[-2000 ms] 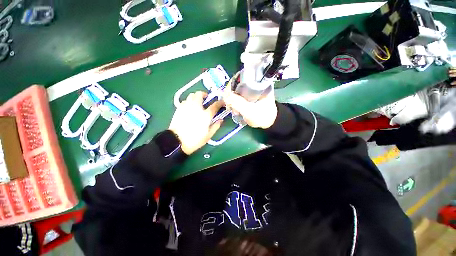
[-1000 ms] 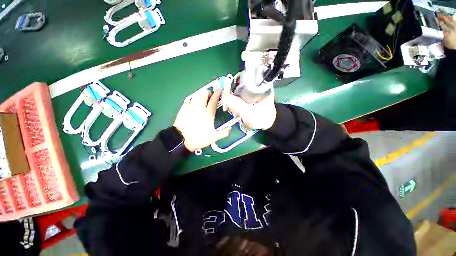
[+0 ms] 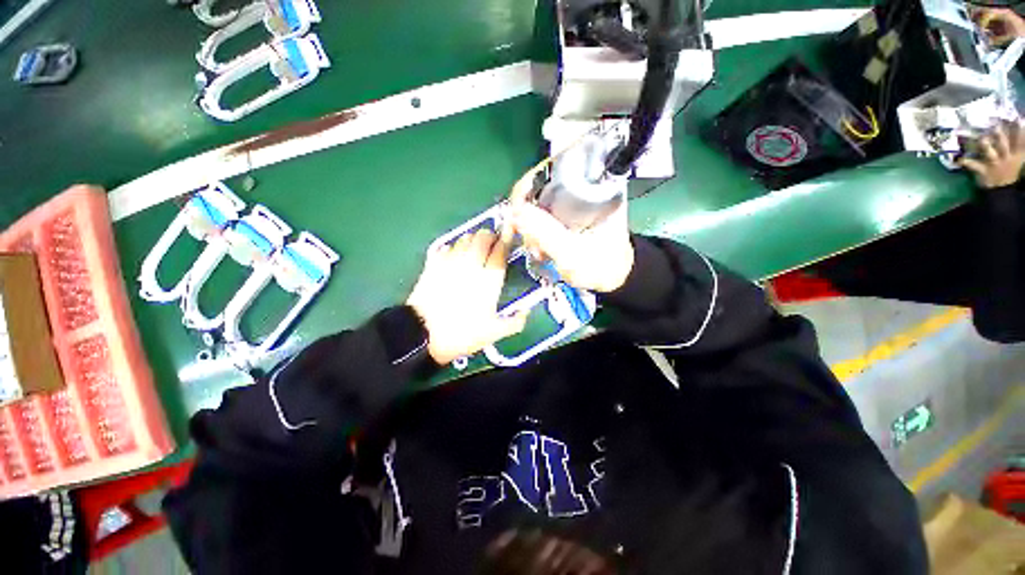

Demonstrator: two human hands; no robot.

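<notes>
Loop-shaped units (image 3: pixel 537 340) with blue ends lie on the green bench in front of me, partly covered by my hands. My left hand (image 3: pixel 459 294) rests on them with its fingers spread across the loops and holds them. My right hand (image 3: pixel 579 249) is wrapped around the electric screwdriver (image 3: pixel 589 185), which stands roughly upright over the units. Its black cord rises from the top. The screwdriver's tip and any screw are hidden by my fingers.
Three more units (image 3: pixel 247 270) lie at left, beside a salmon-red tray (image 3: pixel 141 388) with a brown box. Other units (image 3: pixel 264 76) lie beyond the white strip. A screw feeder (image 3: pixel 674 70) stands behind the screwdriver. A black fan (image 3: pixel 778 144) and another person's hand (image 3: pixel 996 154) are at right.
The units under my hands have shifted down and to the right, and my left hand has moved with them. The units beyond the strip have moved left. The neighbour's hand has come to the right-hand feeder.
</notes>
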